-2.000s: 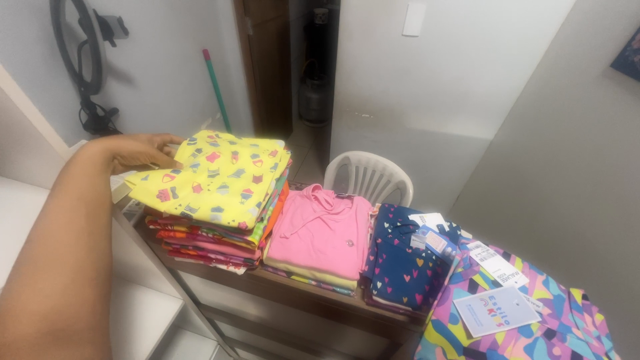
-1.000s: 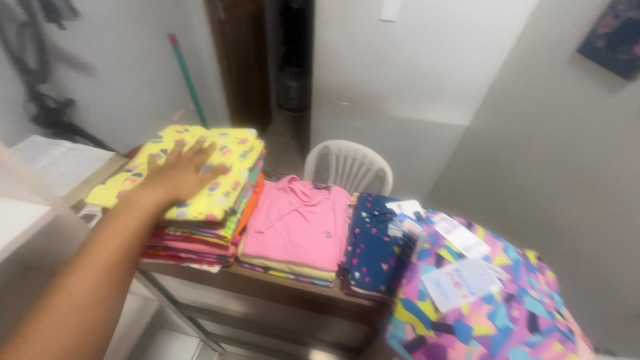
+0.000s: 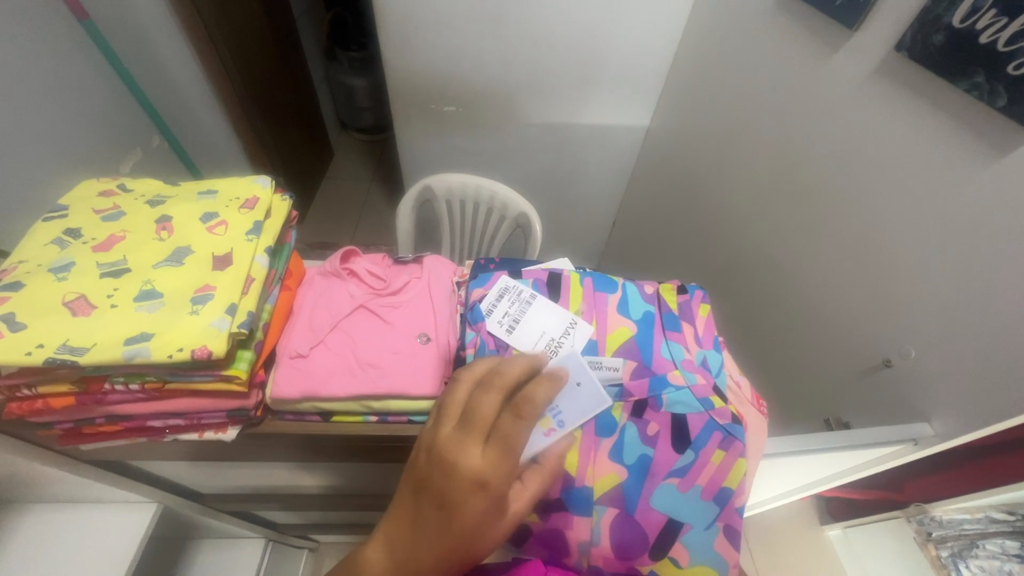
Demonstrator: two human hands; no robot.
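My left hand (image 3: pixel 472 448) comes up from the bottom middle, its thumb and fingers closed on a white cardboard tag (image 3: pixel 570 400) with coloured lettering. The tag lies over a multicoloured patterned garment (image 3: pixel 656 448), which also carries a barcode label (image 3: pixel 534 318). This garment covers most of a navy garment (image 3: pixel 492 266) behind it. To the left, a pink garment with a drawstring (image 3: pixel 368 336) tops a folded pile. A yellow printed garment (image 3: pixel 144 272) tops the taller stack at far left. My right hand is out of view.
The piles rest on a wooden shelf top (image 3: pixel 344 430). Behind it stands a white plastic chair (image 3: pixel 472 212). White shelving (image 3: pixel 72 536) is at lower left; another shelf unit (image 3: pixel 848 464) is at lower right, near the grey wall.
My left hand has left the yellow garment, where it lay flat, and now grips the tag at the right. The patterned garment now overlaps the navy one. The view has moved closer.
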